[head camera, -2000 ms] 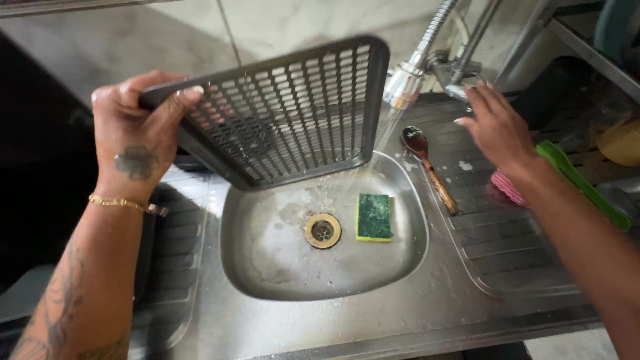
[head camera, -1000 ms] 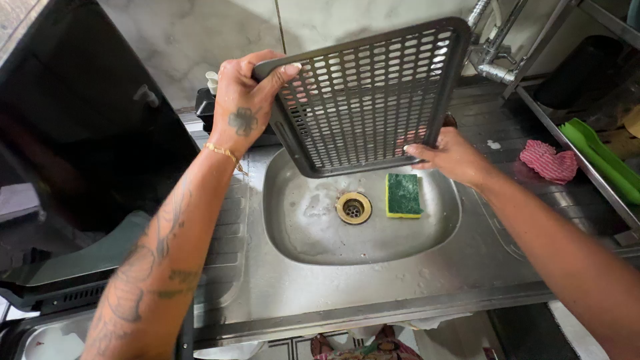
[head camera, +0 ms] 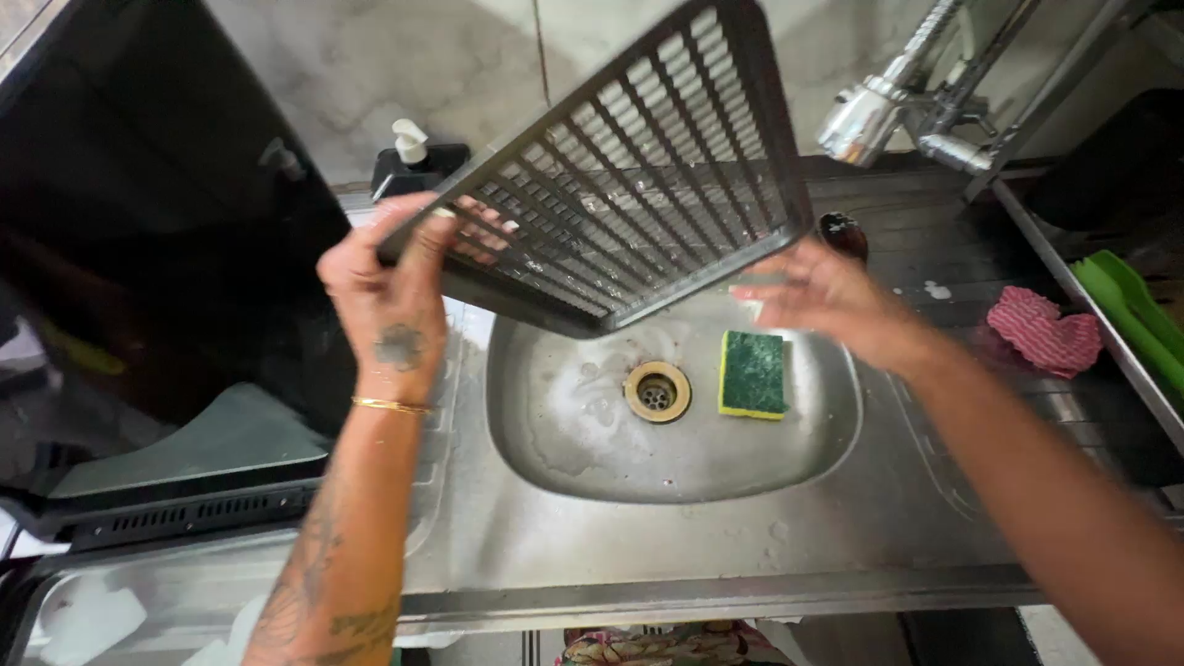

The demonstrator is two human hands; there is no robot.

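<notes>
My left hand (head camera: 398, 277) grips the left corner of a dark perforated rack (head camera: 647, 176), thumb in front and fingers behind. The wet rack is tilted above the back of a stainless steel sink (head camera: 592, 462). Just below the rack's right corner is my right hand (head camera: 814, 296), blurred, its fingers apart; whether it touches the rim is unclear. A green and yellow scouring sponge (head camera: 753, 375) lies in the basin, right of the drain (head camera: 657, 392). Behind my right hand, the dark bowl of a wooden spoon (head camera: 843, 235) shows, its handle hidden.
A chrome faucet (head camera: 865, 120) stands at the back right. On the right drainboard lies a pink cloth (head camera: 1045, 331), beside a metal rack with green utensils (head camera: 1133, 310). A pump dispenser (head camera: 412, 153) is behind my left hand. A large glossy black panel (head camera: 157, 231) rises at left.
My right hand was at the faucet two seconds ago and at the rack's lower right corner one second ago. The rack has tilted more steeply, its right side up, with my left hand still gripping it.
</notes>
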